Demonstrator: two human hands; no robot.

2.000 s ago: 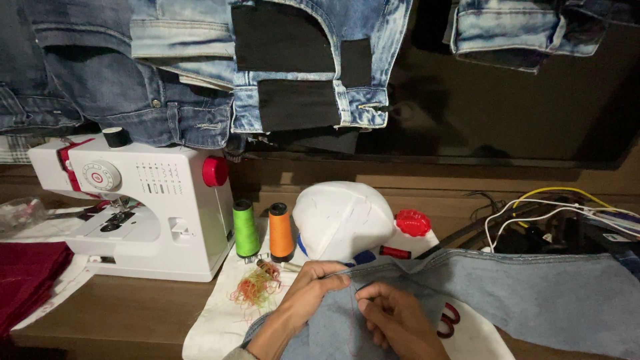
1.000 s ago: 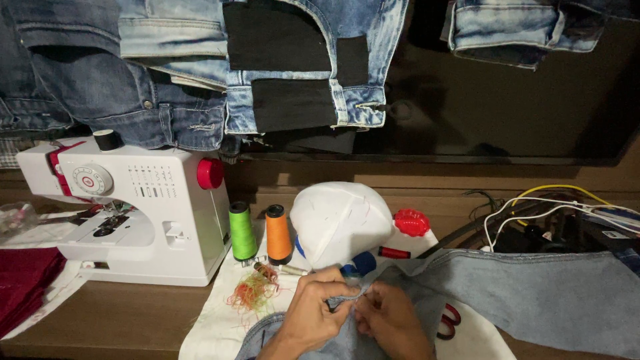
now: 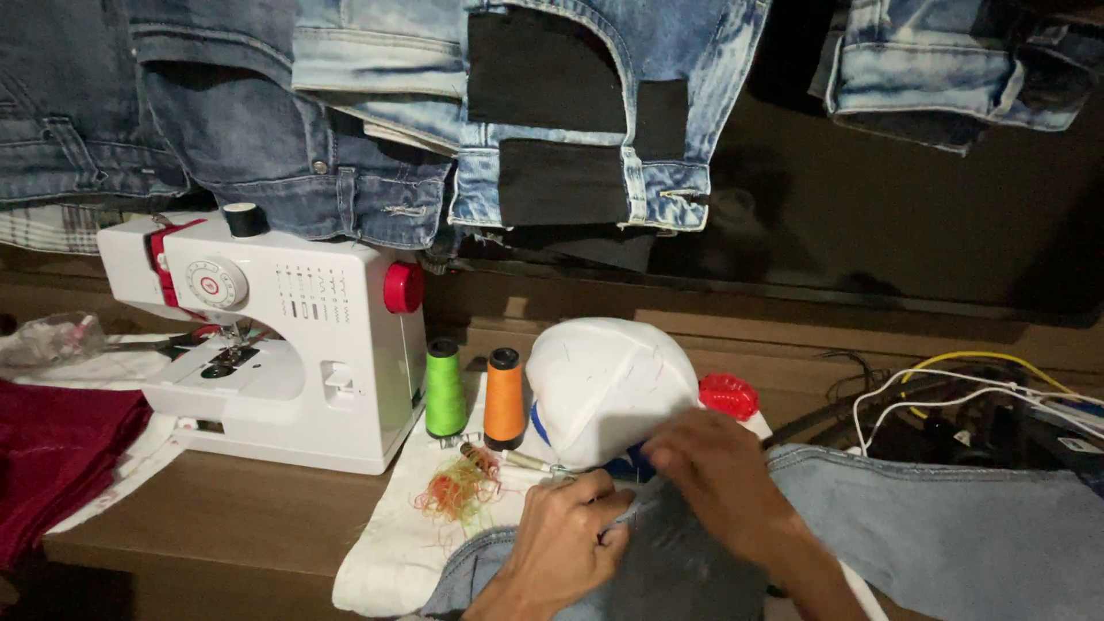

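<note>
Pale blue denim point(image 3: 931, 517) lies over the front of the table and runs off to the right. My left hand point(image 3: 569, 535) pinches its edge between thumb and fingers. Above and right of it, my right hand point(image 3: 716, 474) is raised over the cloth, slightly blurred; its fingertips overlap the base of a white dome-shaped cloth cushion point(image 3: 612, 379), and whether they hold anything is hidden. A green thread cone point(image 3: 445, 392) and an orange thread cone point(image 3: 504, 401) stand left of the cushion. Loose thread ends point(image 3: 457, 492) lie in front of them on white cloth point(image 3: 388, 552).
A white sewing machine point(image 3: 336, 345) stands at the left, beside dark red fabric point(image 3: 60, 457). Jeans point(image 3: 561, 112) hang overhead in front of a dark screen point(image 3: 862, 224). A red object point(image 3: 729, 395) sits right of the cushion; cables point(image 3: 975, 379) are bunched at the right.
My right hand has moved up from beside my left hand at the denim edge to the cushion's base. My left hand stays on the denim.
</note>
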